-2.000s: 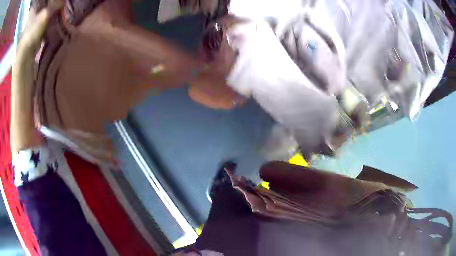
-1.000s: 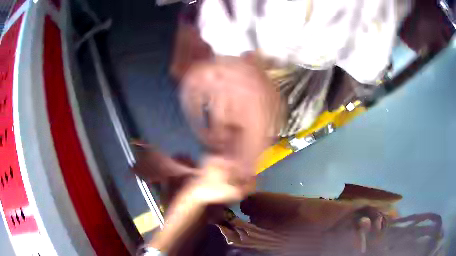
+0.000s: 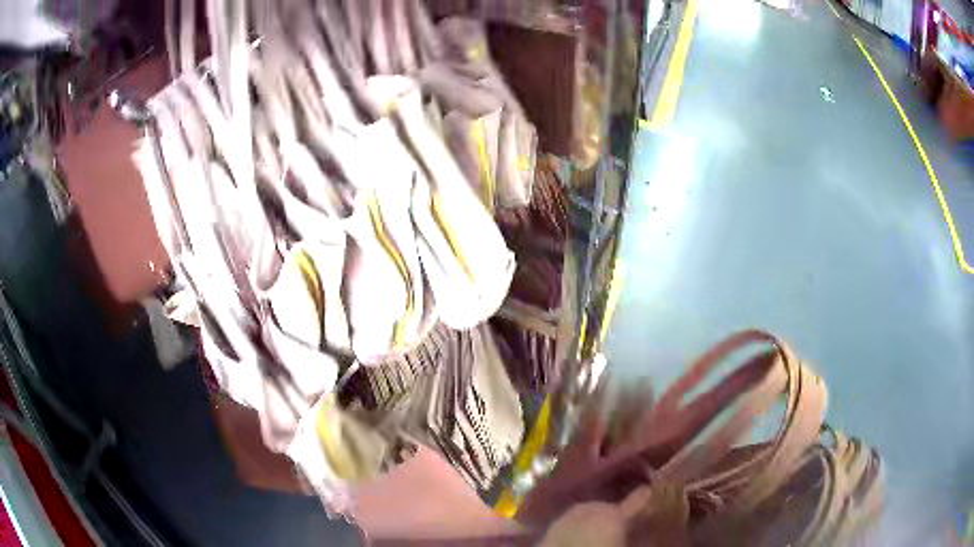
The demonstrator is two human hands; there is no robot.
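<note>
Tan-brown handles (image 3: 785,374) stand up in loops at the lower right, close to me, above a stacked brown bundle (image 3: 748,497). A blurred pale-tan shape (image 3: 598,524) at the bottom edge, beside the bundle, looks like my left hand; its fingers and grip cannot be made out. My right hand does not show. Off-white bags (image 3: 374,256) with long pale handles hang packed together left of centre, with yellow strips between them. Flat brown panels (image 3: 107,192) hang behind them at the left.
A metal rack post (image 3: 614,182) stands right of the pale bags, with more brown pieces (image 3: 534,80) hanging beside it. Striped, stacked edges (image 3: 475,417) show below the bags. Blue-grey floor (image 3: 748,203) with yellow lines lies at the right. A red-and-grey edge (image 3: 43,481) is at the lower left.
The view has turned to the right, so the pale bags stand further left and the floor aisle shows. The bare forearm that reached in from the bottom is gone. The bundle's handles now rise higher.
</note>
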